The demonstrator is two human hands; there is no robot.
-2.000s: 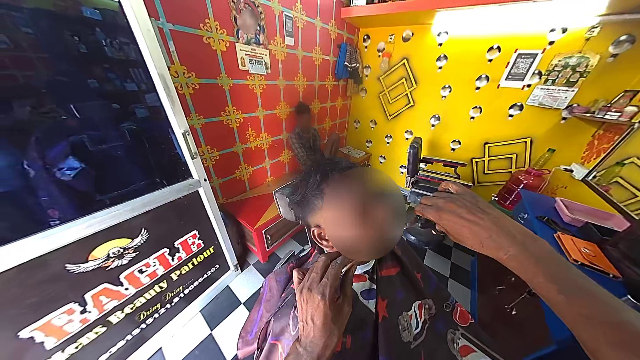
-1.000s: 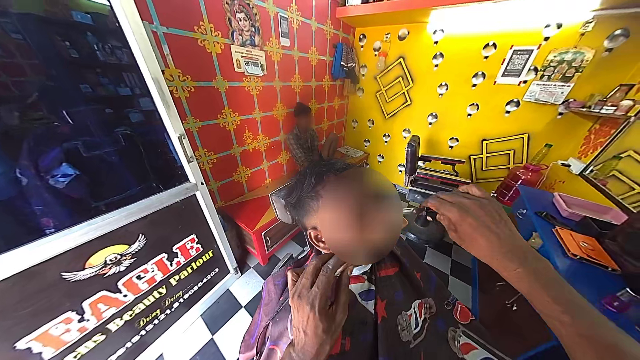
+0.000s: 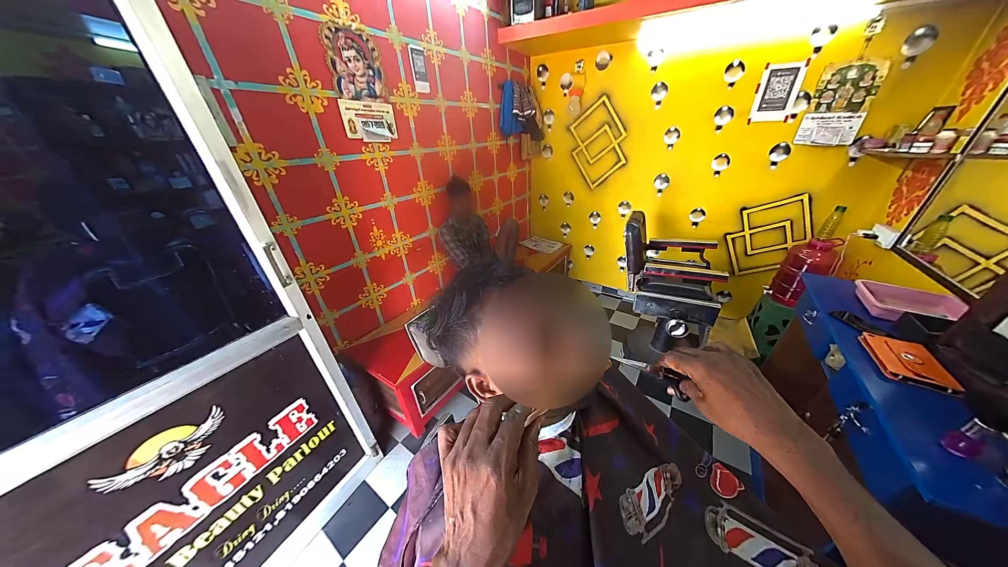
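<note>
A seated person [image 3: 453, 315] with dark hair leans back against a headrest, wearing a dark barber's cape [image 3: 598, 488] printed with barber poles. My left hand [image 3: 492, 472] lies at the person's jaw and neck, below the ear, with a thin light-coloured item between the fingertips, perhaps a comb; its kind is unclear. My right hand [image 3: 701, 382] is to the right of the person's face, holding scissors [image 3: 650, 367] by the dark handles. The blades point left towards the face. Whether they touch the face cannot be told.
Behind are a second barber chair [image 3: 677, 276], a red bench [image 3: 405, 394] and another seated person [image 3: 468, 228]. On the right a blue counter [image 3: 858, 370] holds a pink tray [image 3: 909, 301] and an orange case [image 3: 909, 361]. A metal-framed glass door [image 3: 303, 315] stands left.
My right hand has moved slightly lower beside the face, and the scissors' blades now show plainly. My left hand stays at the jaw.
</note>
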